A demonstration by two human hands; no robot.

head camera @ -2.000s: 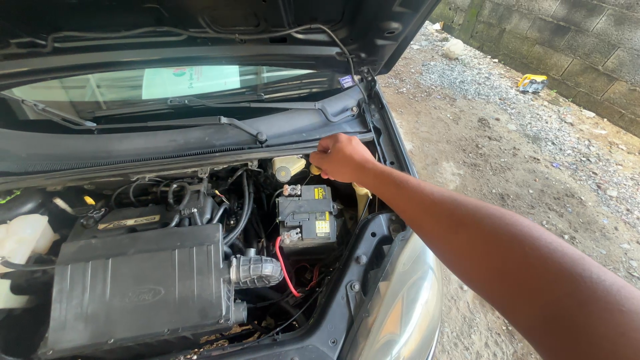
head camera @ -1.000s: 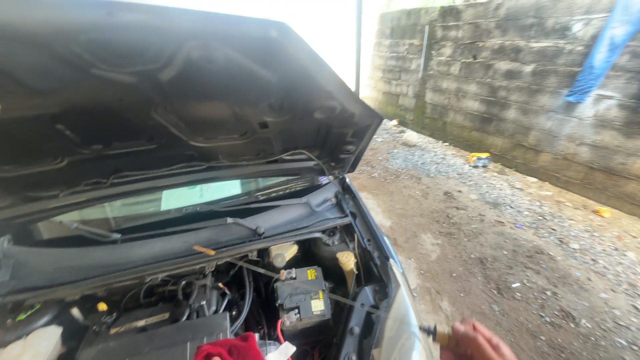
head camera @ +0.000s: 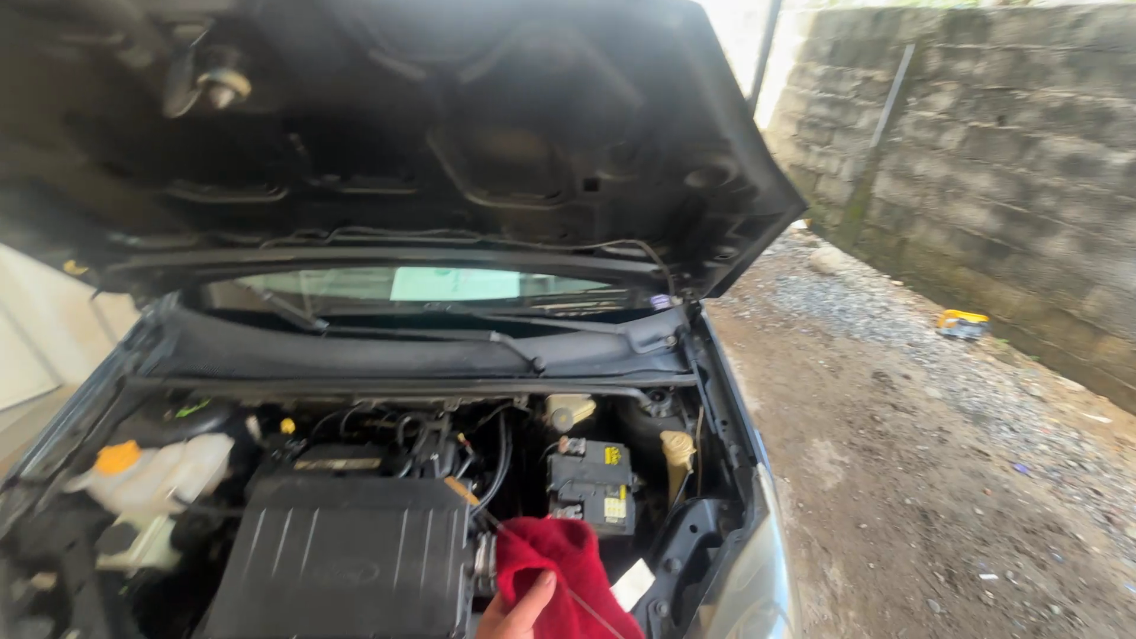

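Note:
My left hand comes up from the bottom edge and holds a red cloth, its thumb pressed on the fabric. A thin metal dipstick slants across the cloth, with its flat brownish tip over the corner of the black engine cover. The rod's other end runs out of the frame at the bottom. My right hand is outside the view. Behind the cloth sits the car battery. A white piece, perhaps paper, shows beside the cloth.
The raised hood hangs over the engine bay. On the left is a white coolant tank with an orange cap. A cream filler neck stands right of the battery, near the headlight. A block wall borders the gravel.
My right hand was by the battery, then at the lower right on the dipstick's handle; it has left the view. The red cloth and my left hand have come into view. The view has tilted up.

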